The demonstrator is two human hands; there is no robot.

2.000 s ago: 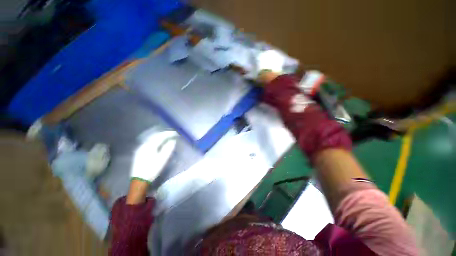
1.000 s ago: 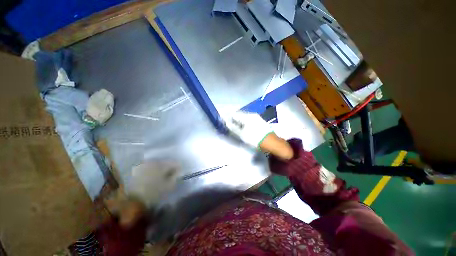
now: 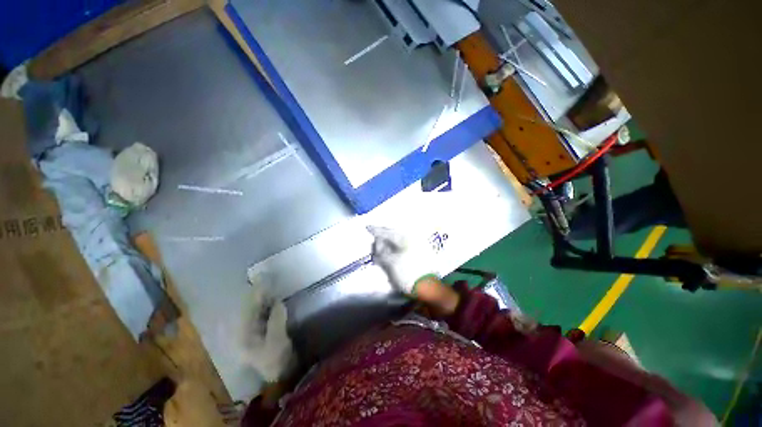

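Observation:
A long pale sheet-metal piece (image 3: 313,250) lies on the metal-topped table (image 3: 200,275), close in front of me. My right hand (image 3: 397,260), in a white glove, rests with its fingers at the piece's right end. My left hand (image 3: 269,334), gloved and blurred, is at its left end. Whether either hand grips it is not clear. A dark narrow gap or edge runs along the piece's near side. A pale sheet with a handwritten black mark (image 3: 464,223) lies right of my right hand.
A blue-edged raised plate (image 3: 426,158) bears thin scrap strips. Bent metal parts (image 3: 426,21) lie at the back by an orange rail (image 3: 522,125). Light blue rags (image 3: 92,208) and a whitish glove or cloth (image 3: 135,173) lie at left, beside cardboard (image 3: 50,292). A black frame stands at right.
My right hand has come back from the blue plate's corner towards my body. The handwritten mark and the long piece now show clearly. The view has shifted slightly.

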